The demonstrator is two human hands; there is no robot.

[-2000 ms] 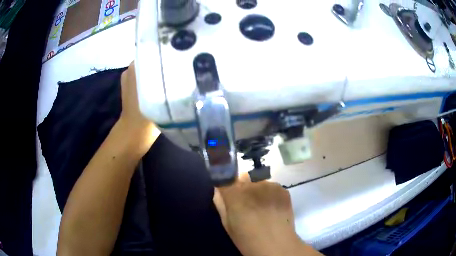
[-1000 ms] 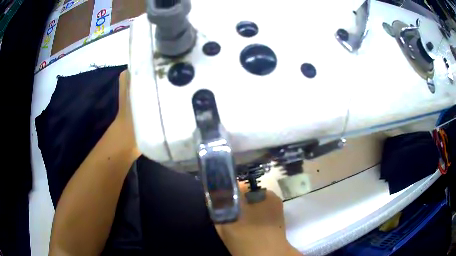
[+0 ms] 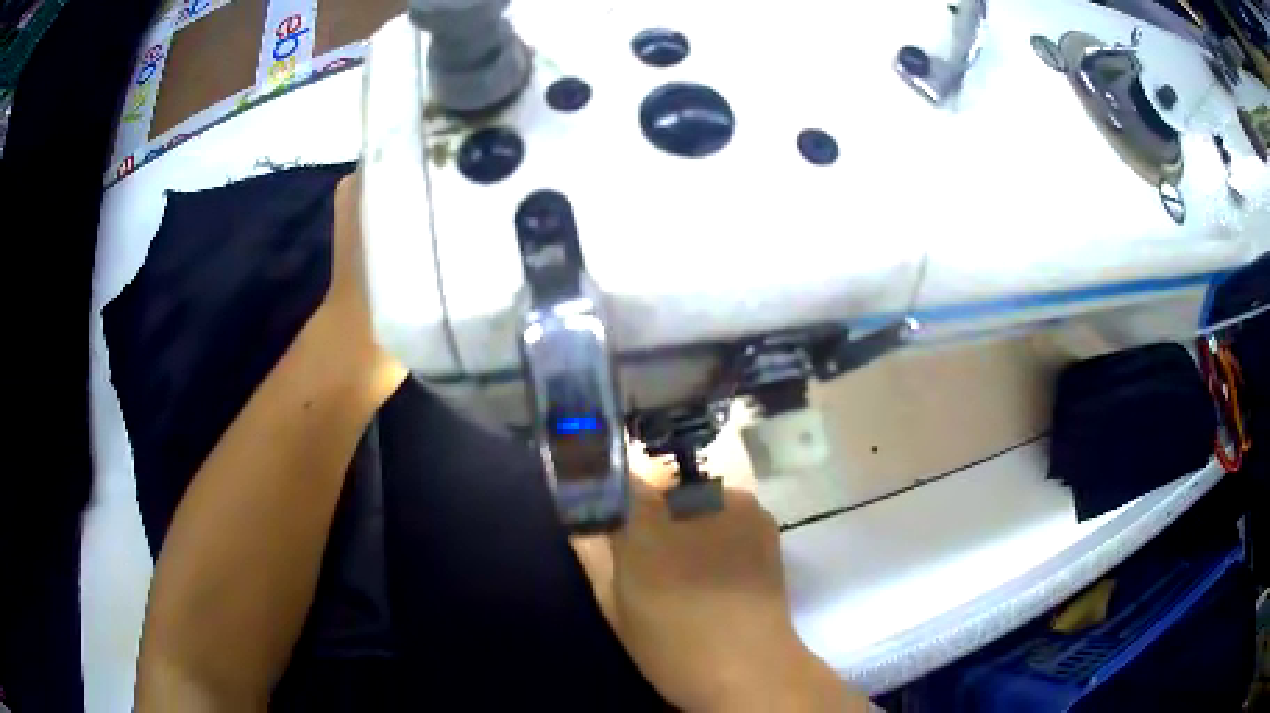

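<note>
A large black cloth [image 3: 474, 557] lies under the white sewing machine head [image 3: 669, 209] and spreads to the left, where its far edge is frayed. My left hand [image 3: 373, 314] reaches behind the machine head; its fingers are hidden, only the forearm and wrist show over the cloth. My right hand [image 3: 696, 557] rests beside the cloth below the needle area; its fingertips are hidden behind the shiny metal guard [image 3: 574, 418] and the small dark knob [image 3: 694, 493]. The presser foot and needle cannot be seen.
A dark cloth stack [image 3: 1125, 425] lies right of the machine bed [image 3: 947, 418], beside orange-red loops [image 3: 1226, 404]. A blue crate [image 3: 1086, 669] with something yellowish is below right. A printed sheet [image 3: 209, 70] is at the back left. Dark cloth hangs along the far left.
The view has shifted, so the machine head sits higher than one second ago. Both hands and the cloth keep nearly the same places relative to the machine.
</note>
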